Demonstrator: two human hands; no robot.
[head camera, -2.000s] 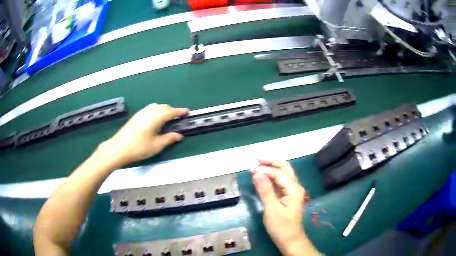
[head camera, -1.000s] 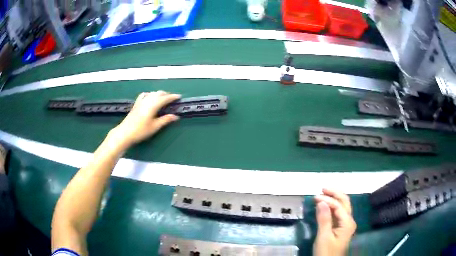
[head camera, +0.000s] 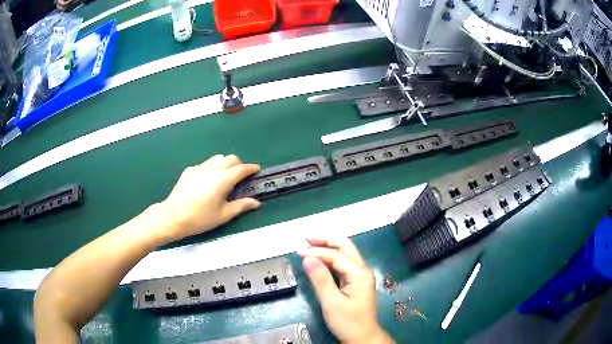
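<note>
My left hand (head camera: 213, 193) grips the left end of a dark housing (head camera: 287, 178) on the green surface, thumb in front and fingers behind. The housing's right end nearly meets another dark housing (head camera: 389, 153). My right hand (head camera: 341, 285) is above the near bench, thumb and index finger pinched together at something pale and too small to tell. Just left of it lies a grey-brown housing (head camera: 215, 285) with a row of black openings. A second such housing (head camera: 268, 336) is cut off by the bottom edge.
Stacked housings (head camera: 473, 195) stand at right. Copper-coloured bits (head camera: 401, 308) and a white pen or knife (head camera: 462, 295) lie near them. A metal machine (head camera: 449, 40) is at upper right, red bins (head camera: 245, 17) and a blue tray (head camera: 67, 77) beyond, a blue stool (head camera: 577, 269) at right.
From one second ago, the view has swung right. My left hand has brought the dark housing rightward, up to the row of housings at right. My right hand remains beside the near housing, still pinched.
</note>
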